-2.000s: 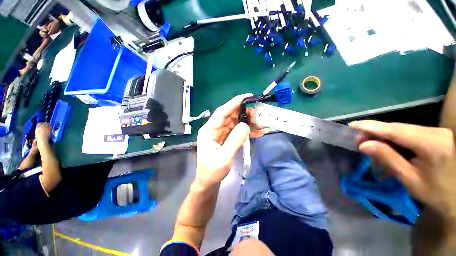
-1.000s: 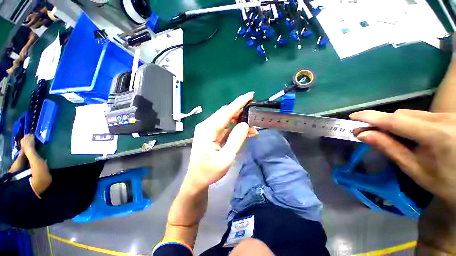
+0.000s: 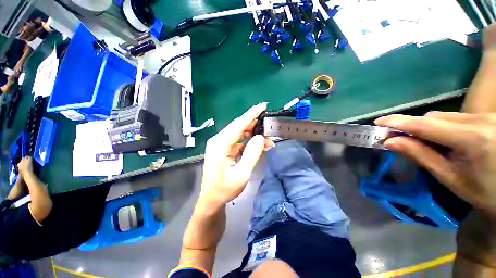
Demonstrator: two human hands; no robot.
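Note:
My left hand (image 3: 231,157) holds the dark part of a cable assembly (image 3: 260,122) between thumb and fingers, over my lap at the bench edge. A blue connector housing (image 3: 303,109) on it sticks out to the right, above the ruler. A white and black piece with a silver tip (image 3: 292,103) reaches up toward the tape roll. My right hand (image 3: 435,149) grips the right end of the steel ruler (image 3: 326,132). The ruler's left end lies at the dark part by my left fingertips, its numbers facing me. The rest of the cable is hidden.
A tape roll (image 3: 322,85) lies on the green bench (image 3: 239,81). Behind are a pile of harnesses (image 3: 296,27) and work drawings (image 3: 402,24). At left are a grey-black machine (image 3: 155,117), a blue parts bin (image 3: 90,81) and a person's arm (image 3: 35,187). Blue stools (image 3: 128,217) stand below.
The ruler has swung to nearly level, its numbers now readable, and its left end sits against the dark part. The hanging white strip below my left hand no longer shows. The view has shifted slightly.

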